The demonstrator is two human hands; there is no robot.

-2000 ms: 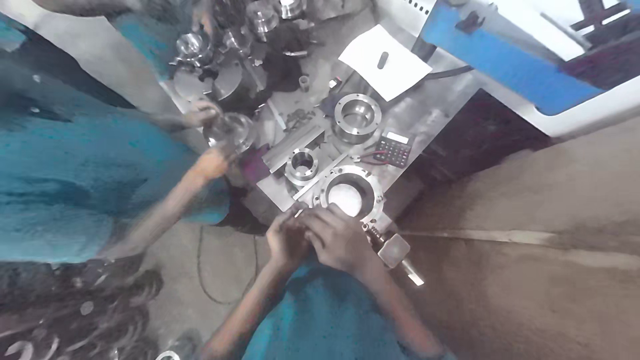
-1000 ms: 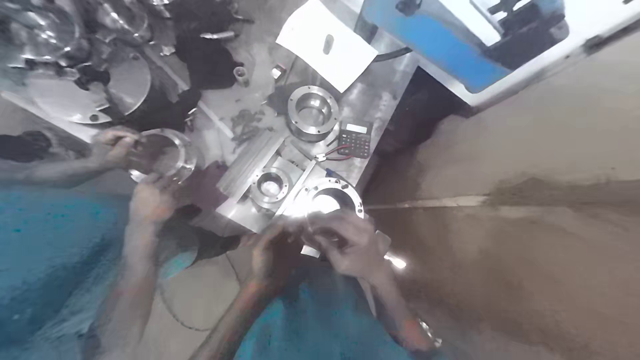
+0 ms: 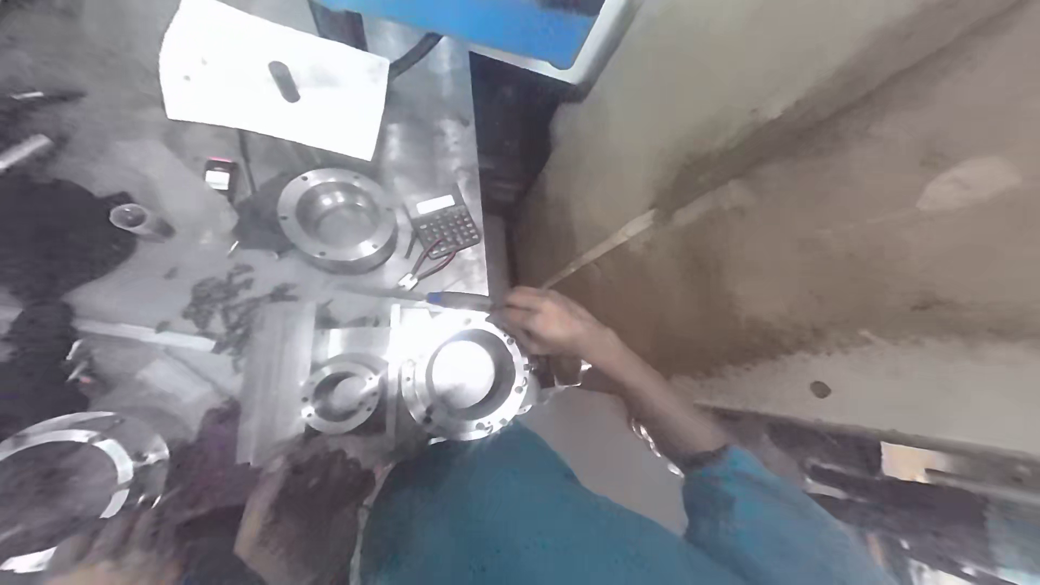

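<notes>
My right hand (image 3: 548,321) is closed around the end of a slim tool with a blue and dark handle (image 3: 459,301), whose thin shaft points left over the bench. Just below the tool, a large bored metal flange (image 3: 418,382) with bolt holes lies beside my right hand. To its left is a smaller flanged metal ring (image 3: 309,406). A blurred, skin-toned shape (image 3: 280,508) at the lower edge may be my left hand or forearm; its fingers and anything in them cannot be made out.
On the metal bench (image 3: 455,122) are a round flanged housing (image 3: 292,215), a calculator (image 3: 445,226), a white sheet (image 3: 219,73) bearing a dark oblong piece, and metal chips (image 3: 227,305). At lower left, another person's blurred hand (image 3: 114,552) is near a large metal ring (image 3: 122,463).
My hands were close together over the large flange; now my right hand is at its upper right side, on the blue-handled tool. The view has shifted closer over the bench.
</notes>
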